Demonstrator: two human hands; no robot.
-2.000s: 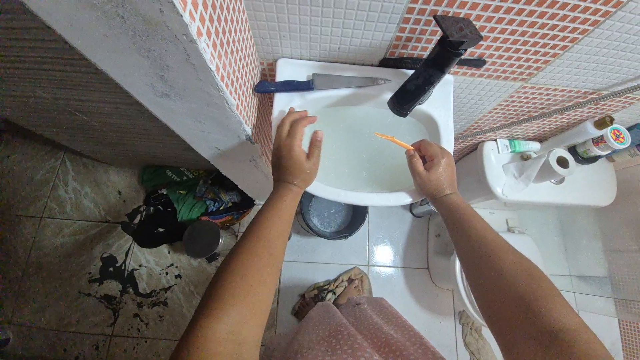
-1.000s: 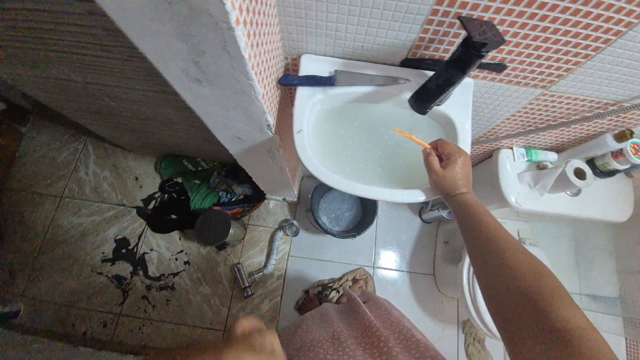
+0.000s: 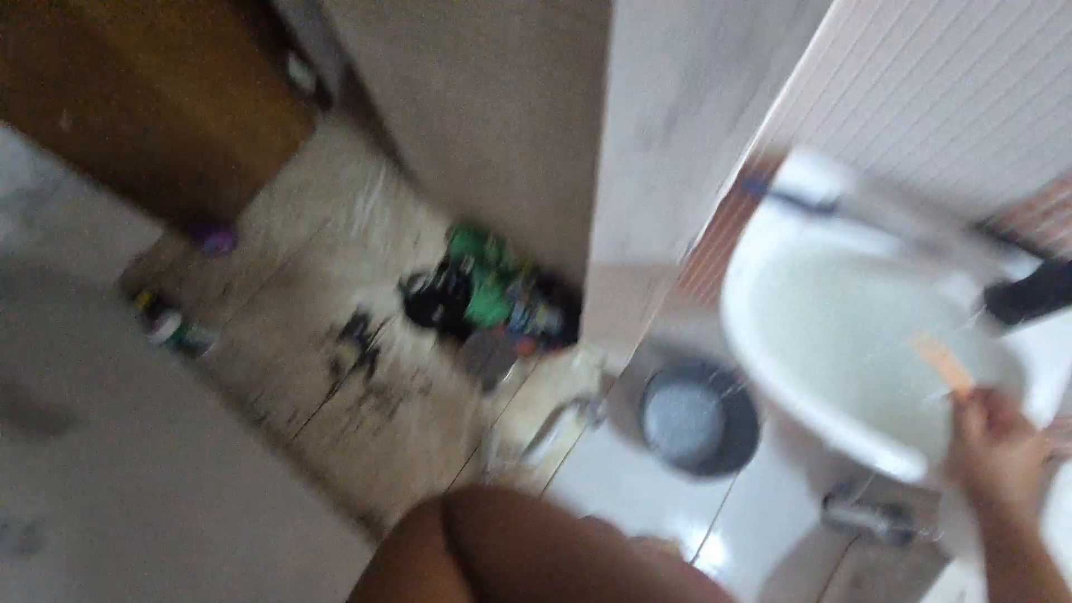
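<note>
My right hand (image 3: 997, 444) pinches a thin orange strip-like tool (image 3: 942, 362) over the white washbasin (image 3: 758, 352), near its right side. Cloudy water stands in the basin. A knife with a blue handle (image 3: 775, 193) lies across the basin's back ledge, blurred. At the basin's right is the black faucet (image 3: 1026, 293). Of my left side, a blurred bent arm (image 3: 519, 544) shows at the bottom edge; the left hand itself cannot be made out. The whole view is smeared by motion.
On the floor below the basin stands a dark bucket (image 3: 699, 419) with pale liquid. Left of it lie a metal drain pipe (image 3: 561, 427), green and black bags (image 3: 486, 285) and dark smears (image 3: 356, 347). A wall edge (image 3: 641, 209) juts beside the basin. Behind is a brown door (image 3: 159, 100).
The view has swung left. My left hand was at the basin's left rim two seconds ago and has left it. My right hand still holds the orange tool over the basin.
</note>
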